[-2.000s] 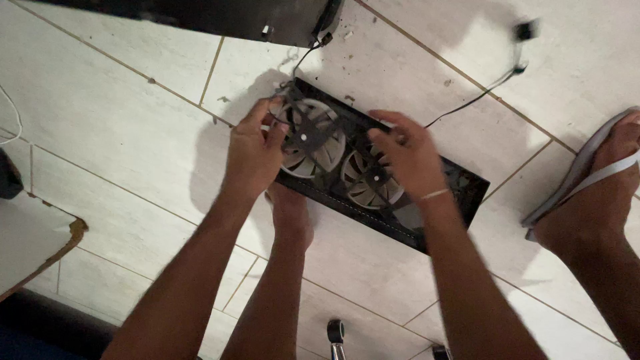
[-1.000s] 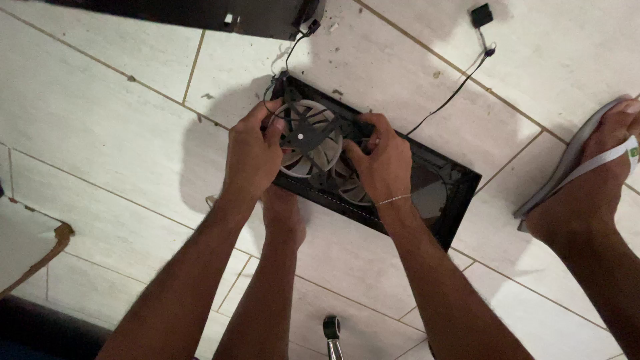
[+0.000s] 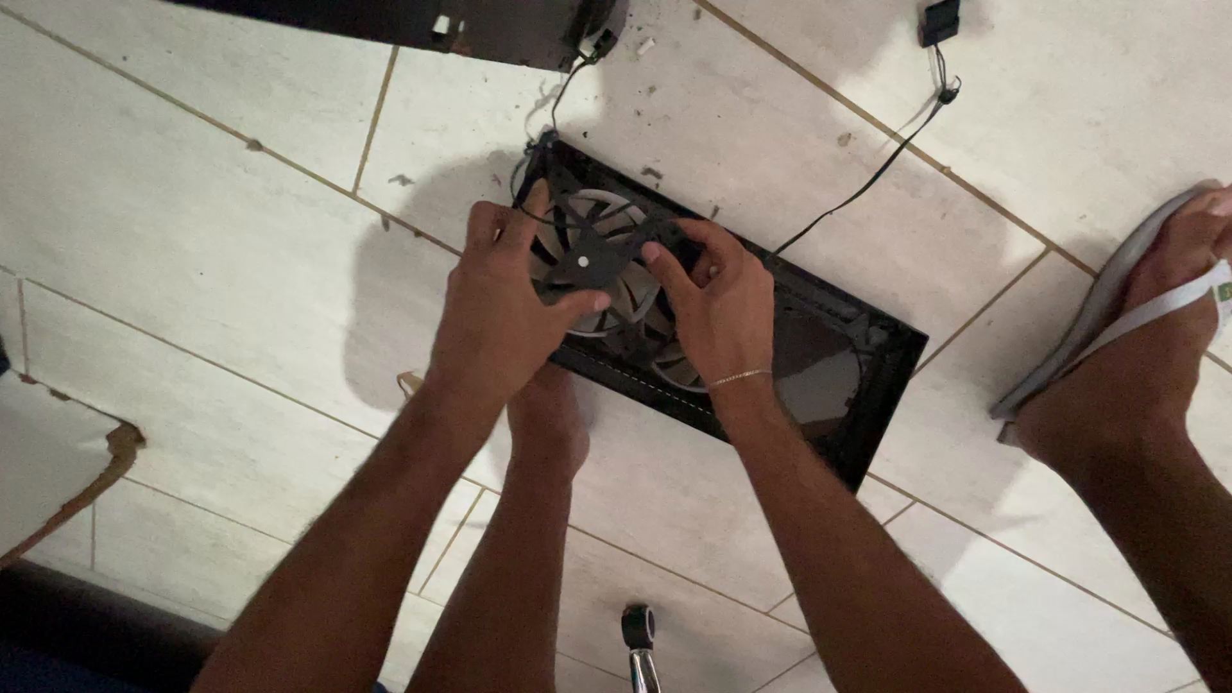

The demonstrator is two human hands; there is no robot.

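Observation:
A black computer case panel [image 3: 664, 390] lies slantwise on the tiled floor, with two round cooling fans on it. My left hand [image 3: 510, 298] is at the upper-left fan [image 3: 582, 262], fingers at its left edge and thumb over its lower part. My right hand [image 3: 722, 308] pinches the right side of that same fan's frame between thumb and fingers. Under my right hand, the second fan [image 3: 679, 371] shows only in part. A thin black cable [image 3: 857, 192] runs from the panel to a black connector [image 3: 939, 23] at the top right.
The dark computer case [image 3: 500, 34] stands at the top, a thin wire between it and the panel's corner. My bare foot is below the panel; a foot in a flip-flop [image 3: 1107, 337] is at the right. A caster [image 3: 638, 628] and a chipped white board [image 3: 58, 452] show lower down.
My right hand has moved left from the second fan to the side of the upper-left fan. My left hand stays at that fan's left side.

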